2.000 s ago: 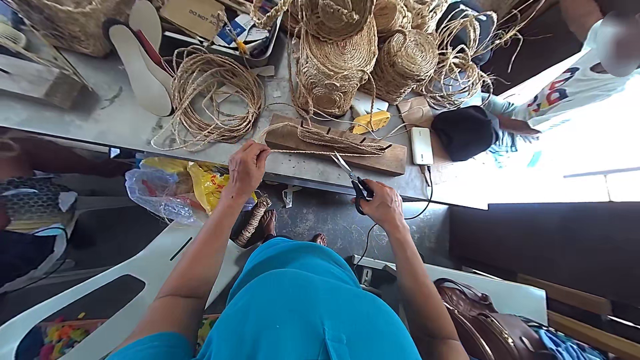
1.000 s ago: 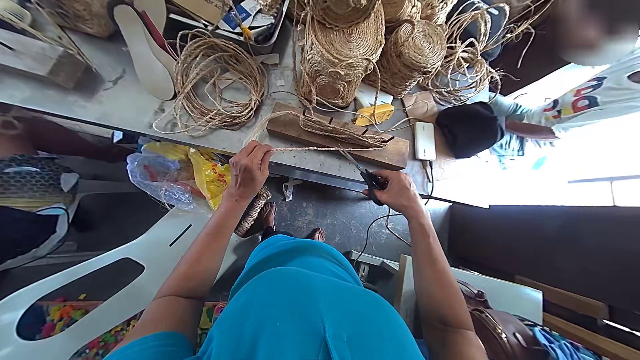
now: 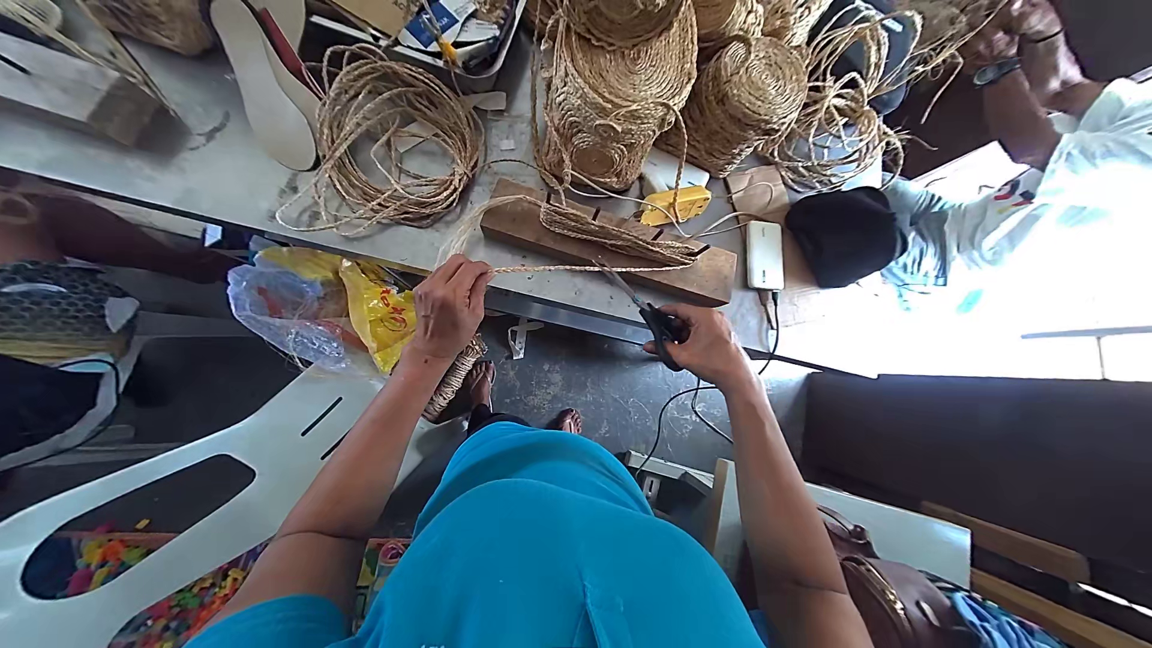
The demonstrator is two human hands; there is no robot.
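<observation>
My left hand (image 3: 450, 301) pinches the end of a braided fiber cord (image 3: 558, 268), with loose pale strands fanning out above the fingers. The cord runs taut to the right, to a peg near the right end of a wooden block (image 3: 517, 220). More braid lies looped along the pegs on top of that block. In my right hand (image 3: 706, 342) are black-handled scissors (image 3: 664, 331), their blade tips at the taut cord, in front of the block. Whether the blades touch the cord I cannot tell.
Behind lie a coil of fiber cord (image 3: 468, 153), shoe insoles (image 3: 265, 99), woven fiber pieces (image 3: 621, 90), a yellow object (image 3: 675, 205) and a white power bank (image 3: 764, 256) with a cable. Another person's arms (image 3: 1035, 99) are at the far right; a white plastic chair (image 3: 207, 468) stands left.
The scissors have stayed near the taut cord, held by my right hand. My left hand keeps its pinch. The other person's hands now show at the upper right.
</observation>
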